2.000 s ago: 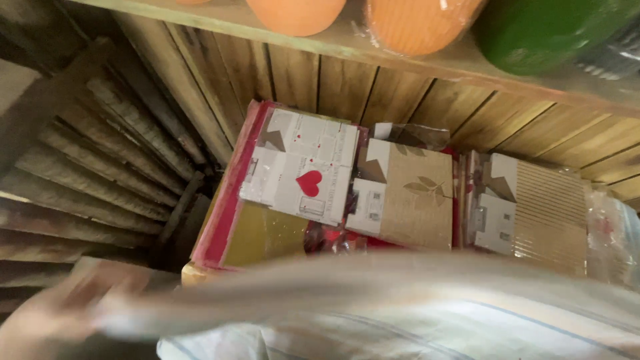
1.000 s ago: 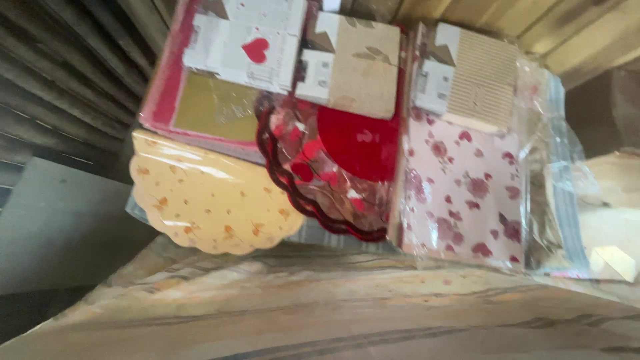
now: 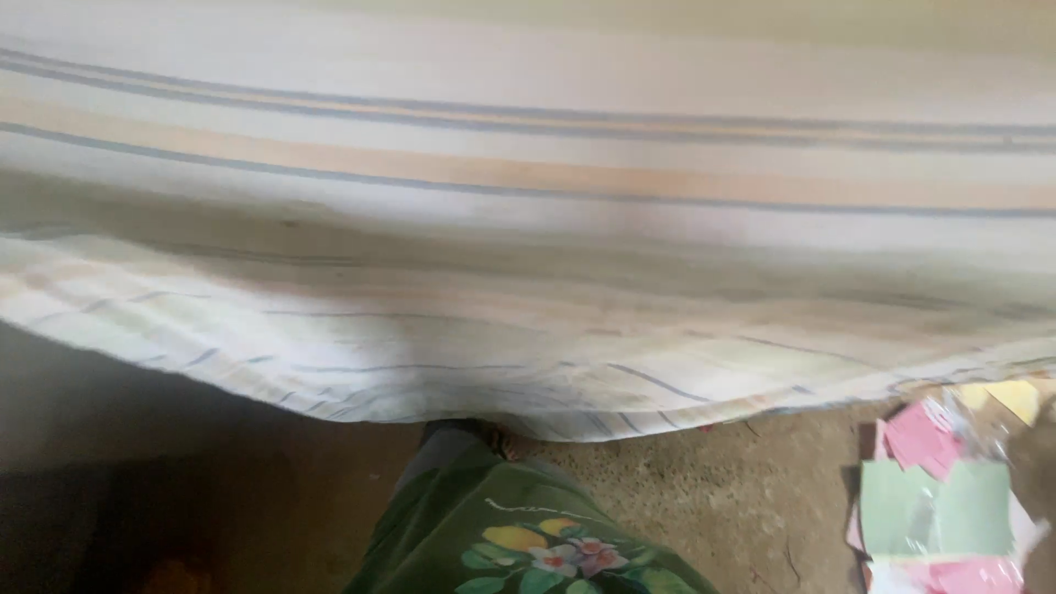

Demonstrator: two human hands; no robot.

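A pale cloth with grey and peach stripes point(image 3: 528, 173) spans the whole upper part of the head view, stretched wide and sagging at its lower edge. Neither my left hand nor my right hand is in the picture, so what they hold cannot be seen. Below the cloth, the wearer's green garment with a printed flower and fruit design point(image 3: 561, 544) shows at the bottom middle. Part of a foot point(image 3: 505, 445) shows just under the cloth's hem.
On the rough brown floor point(image 3: 693, 487), at the lower right, lie pink and pale green sheets of paper point(image 3: 932, 507) with clear plastic. Yellow pieces point(image 3: 1016, 400) lie just above them. The lower left is in dark shadow.
The view has swung down from the packed paper goods to the floor. The striped cloth, low in the frame two seconds ago, now spreads across the upper part. The blurred hand seen then at lower left is out of view.
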